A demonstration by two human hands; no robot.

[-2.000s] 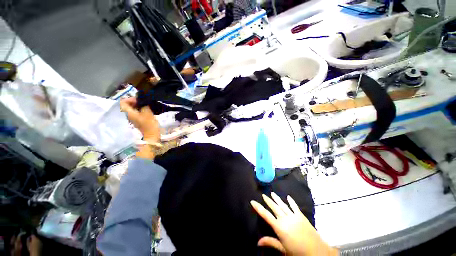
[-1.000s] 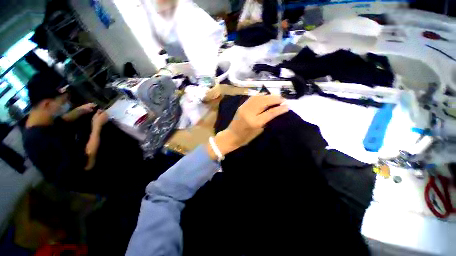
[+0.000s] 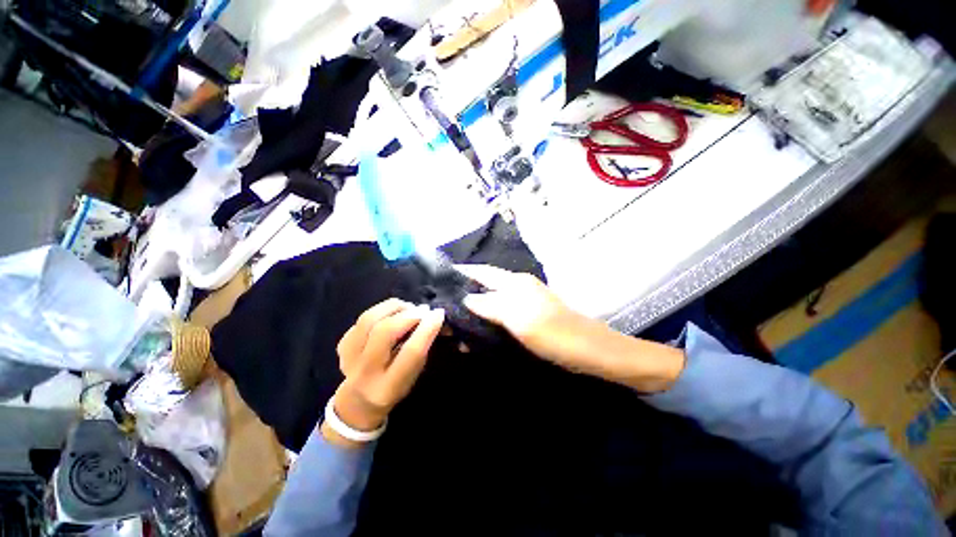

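Observation:
A large black garment piece [image 3: 304, 315] lies over the white table and my lap. My left hand [image 3: 386, 351], with a white band at the wrist, pinches a gathered part of the black cloth. My right hand [image 3: 524, 309] grips a dark grey-black folded piece [image 3: 461, 309] just beside it, the fingertips of both hands close together. The hands are in front of the sewing machine's needle area [image 3: 508, 173]. A light-blue curved piece [image 3: 386, 210] stands just behind the hands. The cloth edges between my fingers are too blurred to tell apart.
Red-handled scissors [image 3: 634, 147] lie right of the needle, with a yellow tool [image 3: 708, 105] behind. A black strap [image 3: 579, 47] hangs over the machine head. Black scraps [image 3: 304, 126] lie behind left. Twine [image 3: 191, 355] and a grey fan-like unit [image 3: 96, 477] are left; a cardboard box [image 3: 860, 346] is lower right.
The view has swung right, back to the machine. My left hand, earlier spread on the cloth, now pinches it. My right hand, out of view one second ago, now holds cloth beside it.

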